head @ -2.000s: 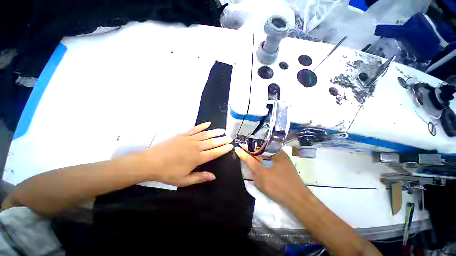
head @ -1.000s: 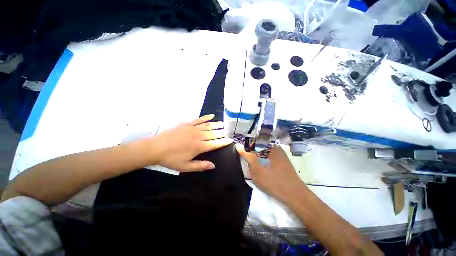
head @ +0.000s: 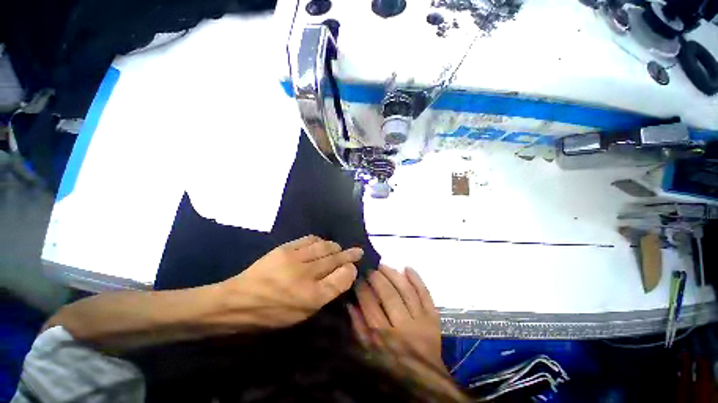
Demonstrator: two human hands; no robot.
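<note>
A large black garment panel [head: 212, 250] lies on the white table and hangs over its front edge; a narrower part of it runs back beside the sewing machine's needle area. My left hand [head: 307, 275] presses on the panel, its fingers bent together at the cloth near the front edge. My right hand [head: 397, 307] is next to it with fingertips on the panel's right edge; its thumb is hidden or blurred. The presser foot [head: 360, 183] stands at the panel's right side, behind both hands. Whether the foot is up or down cannot be told.
The machine head [head: 504, 102] with a blue stripe fills the back right. A tape scale [head: 551, 324] runs along the front edge. A tan tab [head: 650, 261] and a slim green-white tool [head: 675, 303] are at the right end. Dark cloth [head: 63, 31] heaps behind left.
The view has shifted lower and nearer the machine. Both hands have moved from the needle area toward the table's front edge. The left hand's spread fingers are now bent. The black panel now spreads wider leftward.
</note>
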